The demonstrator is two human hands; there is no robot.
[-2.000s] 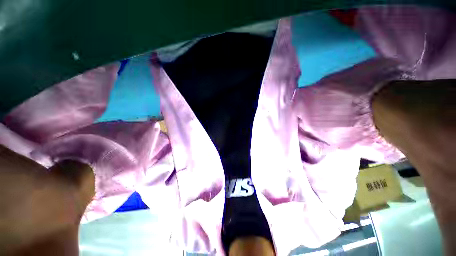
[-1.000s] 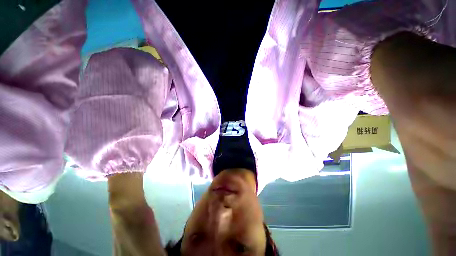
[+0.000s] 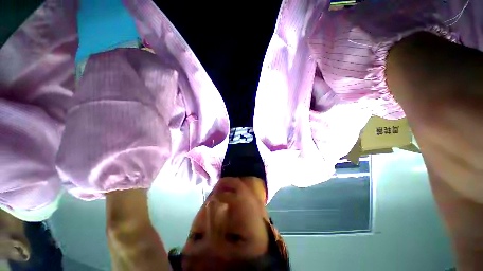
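The view is upside down. It shows a person in an open pink striped smock (image 3: 114, 114) over a black top (image 3: 242, 63) with white lettering. Two bare forearms come out of the elastic cuffs. One forearm (image 3: 130, 225) runs off the bottom edge at the left; the other (image 3: 434, 127), large and near the lens, runs off at the right. Both hands are cut off by the picture's edge, so what they hold is hidden. No work piece shows.
A yellowish carton (image 3: 385, 135) with dark printed characters is at the right. A dark framed panel (image 3: 318, 206) is on the pale background. Part of another person's head (image 3: 13, 246) is at the lower left. A blue surface (image 3: 106, 26) shows at the upper left.
Over two seconds the view has tilted: the dark green area has mostly left the top, and the face has come in below. The left-side forearm has swung inward. In the last second, little has shifted.
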